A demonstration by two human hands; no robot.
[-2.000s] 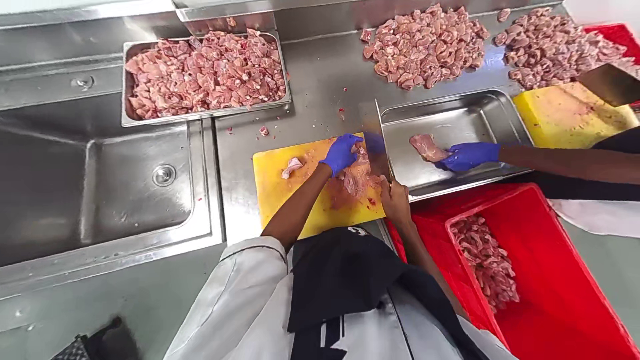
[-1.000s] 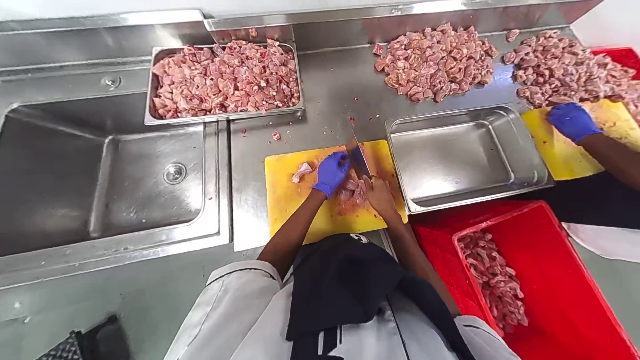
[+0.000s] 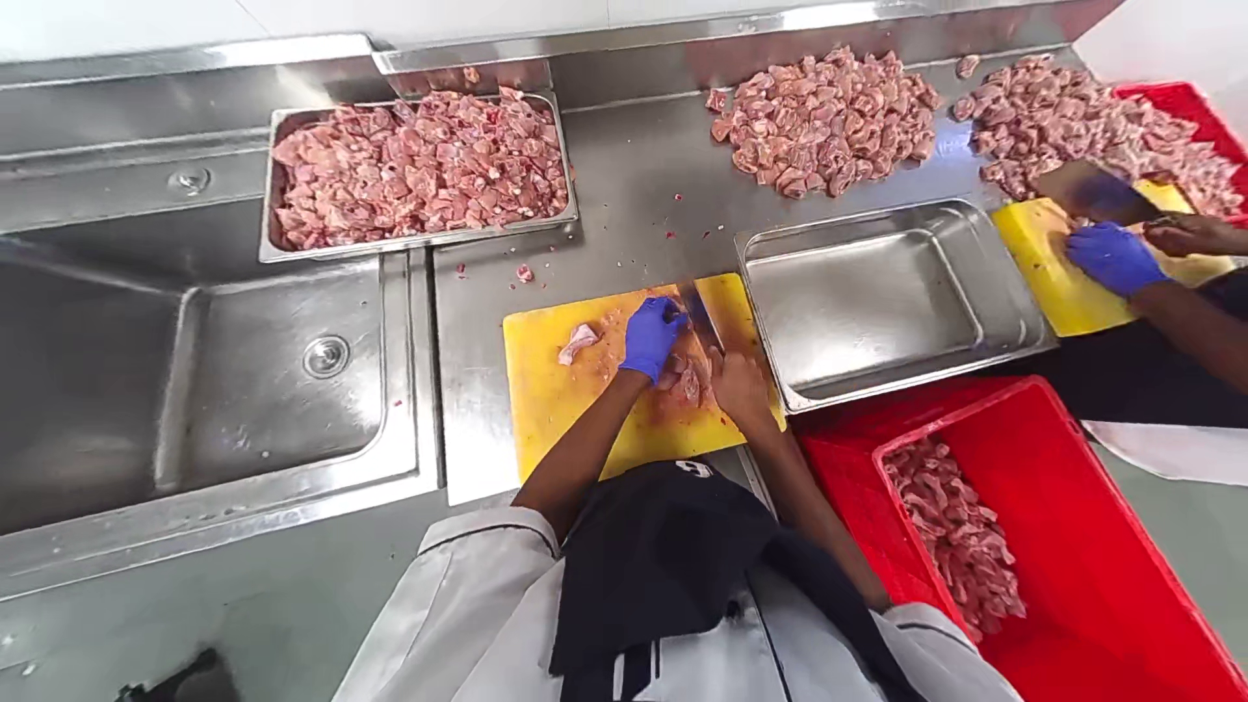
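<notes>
On a yellow cutting board (image 3: 556,409), my left hand (image 3: 653,336), in a blue glove, presses down with bent fingers beside the blade; it seems to hold raw meat, mostly hidden under the fingers. My bare right hand (image 3: 739,385) grips the handle of a knife (image 3: 704,317), its blade pointing away from me. Cut pieces of raw meat (image 3: 685,380) lie between my hands. A separate pale piece of meat (image 3: 578,343) rests on the board's left part.
Left stands a steel pan (image 3: 419,239) heaped with cut meat, beyond a sink (image 3: 283,390). Right are an empty steel pan (image 3: 780,370), meat piles (image 3: 829,122), a red crate (image 3: 1111,546) holding meat, and a co-worker's gloved hand (image 3: 1116,258) and cleaver (image 3: 1097,193) at another yellow board.
The co-worker's gloved hand, over the steel pan with a piece of meat two seconds ago, is now at the other board. My hands stay at my board with the knife.
</notes>
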